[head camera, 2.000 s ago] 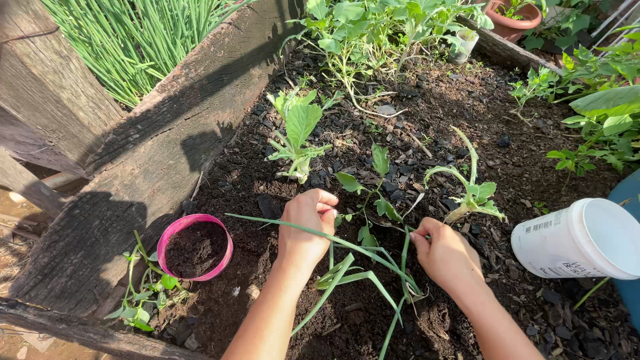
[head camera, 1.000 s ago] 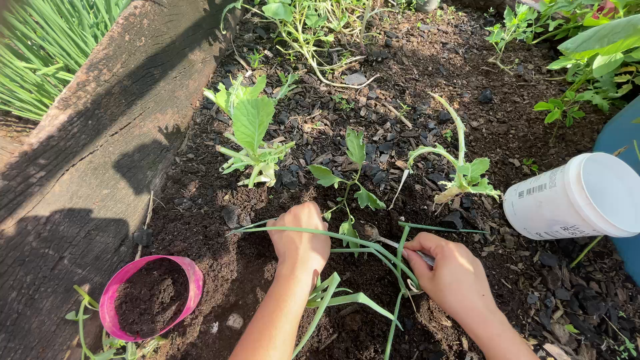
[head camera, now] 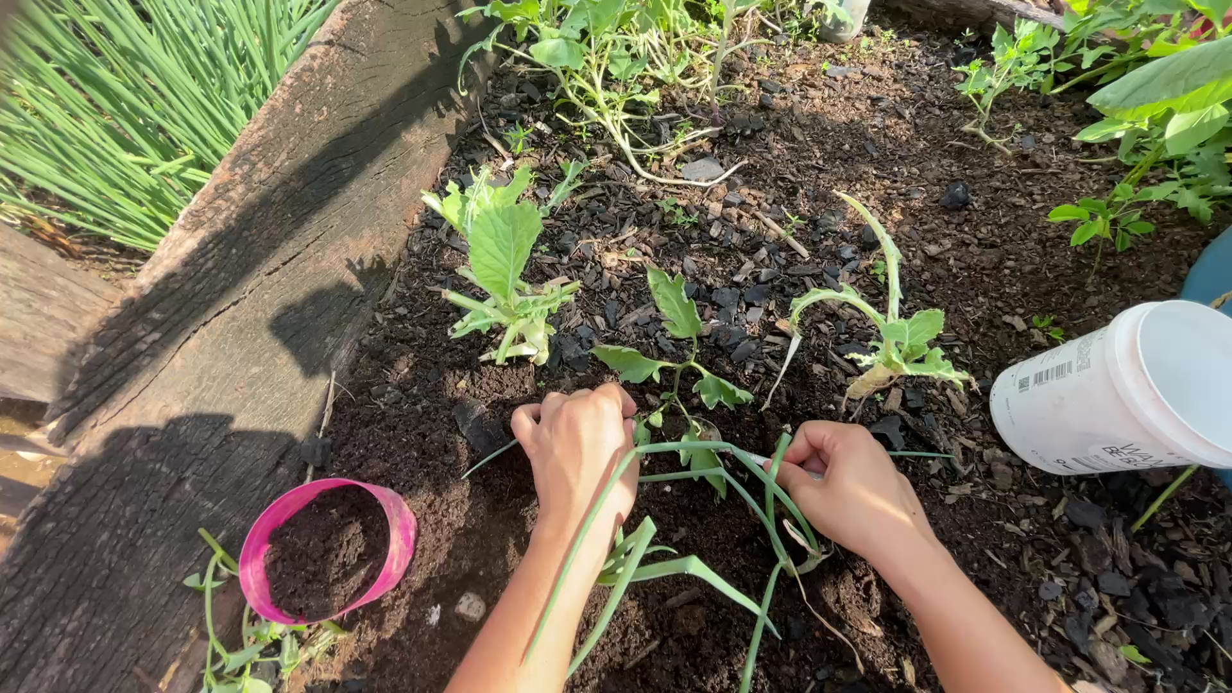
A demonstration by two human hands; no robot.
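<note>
In dark soil stands a small lobed-leaf seedling, with my two hands low on either side of it. My left hand has its fingers curled down at the soil left of the stem; what lies beneath them is hidden. Between thumb and fingers, my right hand pinches a slim pale object, only partly visible, beside green onion leaves that arch across both hands' space. Behind the left hand grows a trimmed leafy plant. A bent, cut-back plant stands behind the right hand.
A pink pot of soil sits at the left by a weathered wooden board. At the right a white plastic tub lies tilted near a blue container. Leafy plants grow at the back; tall green onions stand beyond the board.
My right hand, near the onion leaves two seconds ago, now pinches a slim pale object that shows since the middle frame. My left hand stays low by the seedling. The view has shifted closer.
</note>
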